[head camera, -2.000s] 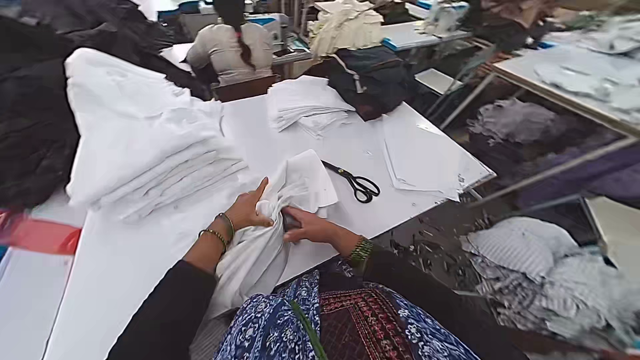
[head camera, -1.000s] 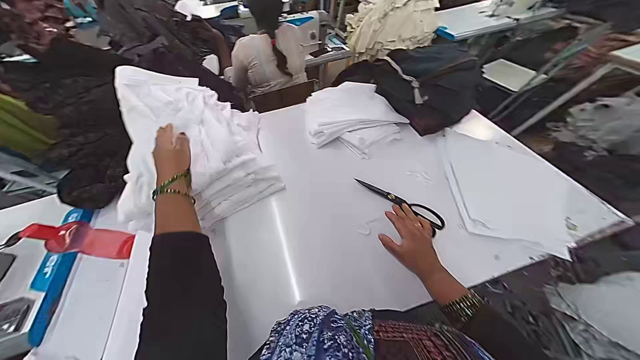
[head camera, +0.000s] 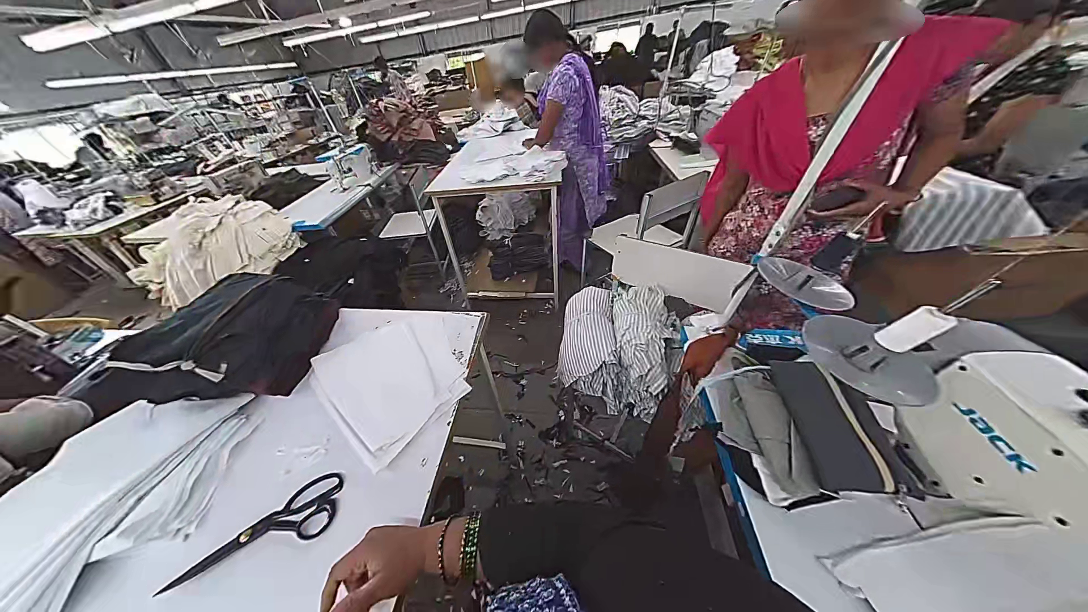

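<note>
My right hand (head camera: 374,568) rests low at the near edge of the white table (head camera: 357,501), its fingers bent down and partly cut off by the frame, so its hold is unclear. Bangles circle the wrist below a black sleeve. Black-handled scissors (head camera: 276,525) lie a little left of the hand, blades pointing to the lower left. Farther left, folded white fabric (head camera: 153,484) spreads over the table. White flat pieces (head camera: 382,382) are stacked near the far right corner. My left hand is out of view.
A dark bag (head camera: 229,340) sits at the table's far side. Right are a Jack sewing machine (head camera: 994,425), folded grey cloth (head camera: 769,425) and a standing person (head camera: 816,153). Striped bundles (head camera: 616,340) and scraps lie on the floor. Another person (head camera: 565,127) stands beyond.
The view has swung far right and up. My left hand, on the white pile one second ago, has left view. My right hand no longer touches the scissors' handles.
</note>
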